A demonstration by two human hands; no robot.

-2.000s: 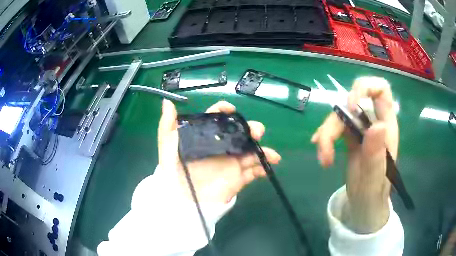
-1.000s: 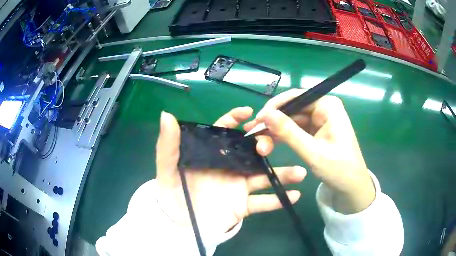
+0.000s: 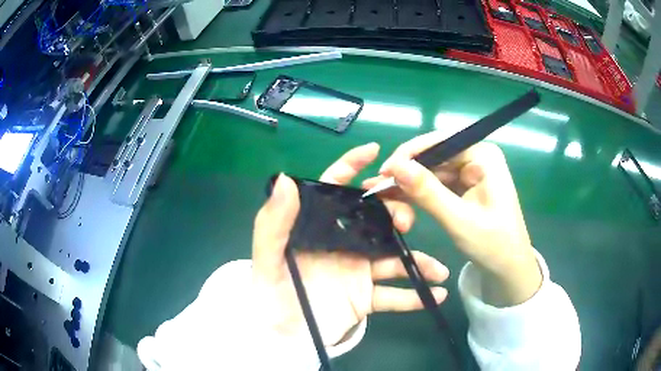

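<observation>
My left hand [image 3: 326,290] holds a black phone middle frame [image 3: 341,217] from beneath, thumb on its left edge, solid plate end away from me. The plate is blurred. My right hand [image 3: 471,203] holds black tweezers [image 3: 478,134] like a pen. Their pale tips rest at or just over the plate's upper right part; contact cannot be told. One waiting frame [image 3: 283,90] lies on the green mat beyond my hands. Another waiting frame [image 3: 247,86] lies partly behind the metal fixture.
A silver fixture [image 3: 161,138] and machine stand at the left. Two pale strips [image 3: 235,112] lie near it. Black trays [image 3: 373,32] and a red tray [image 3: 512,47] are at the back. Another frame [image 3: 642,181] lies on the mat [image 3: 217,232] at the right edge.
My right hand has come in from the right and brought the tweezers to the held frame. The waiting frames now show further left in view. The held frame has shifted slightly right.
</observation>
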